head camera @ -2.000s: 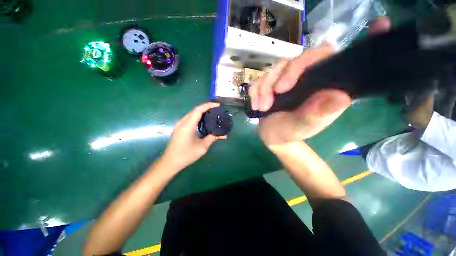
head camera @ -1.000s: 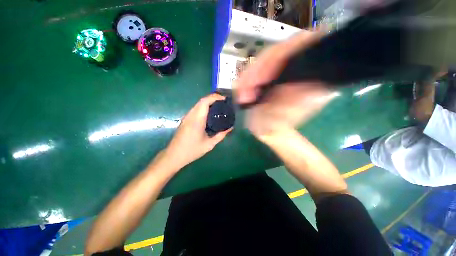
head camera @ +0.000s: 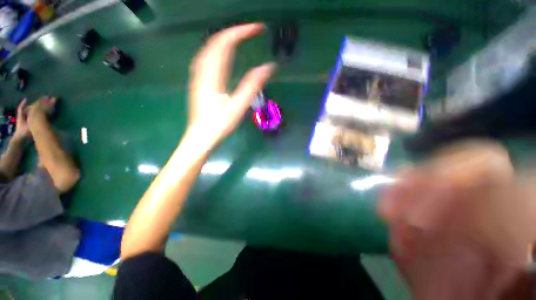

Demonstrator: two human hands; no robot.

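My left hand (head camera: 220, 96) is raised over the bench with thumb and fingers apart, and nothing shows between them. A dark unit (head camera: 284, 38) lies just beyond its fingertips, blurred. A unit lit pink (head camera: 268, 115) stands to the right of my left wrist, with a whitish part beside it. My right hand (head camera: 461, 205) is large and blurred at the right, closed around the dark electric screwdriver (head camera: 482, 126). The driver's tip is too blurred to make out. The screw feeder (head camera: 376, 96), blue-sided and white-fronted, stands between my hands.
The green bench (head camera: 235, 202) spans the view. A neighbouring worker's hands (head camera: 35, 114) are at the far left, near a small white piece (head camera: 84, 135). Small black units (head camera: 118, 60) lie at the upper left. A clear plastic bag (head camera: 491, 73) lies right of the feeder.
My left hand has let go of the black unit and moved up and forward, open. My right hand has moved right with the screwdriver. The view has swung left, showing the neighbouring worker.
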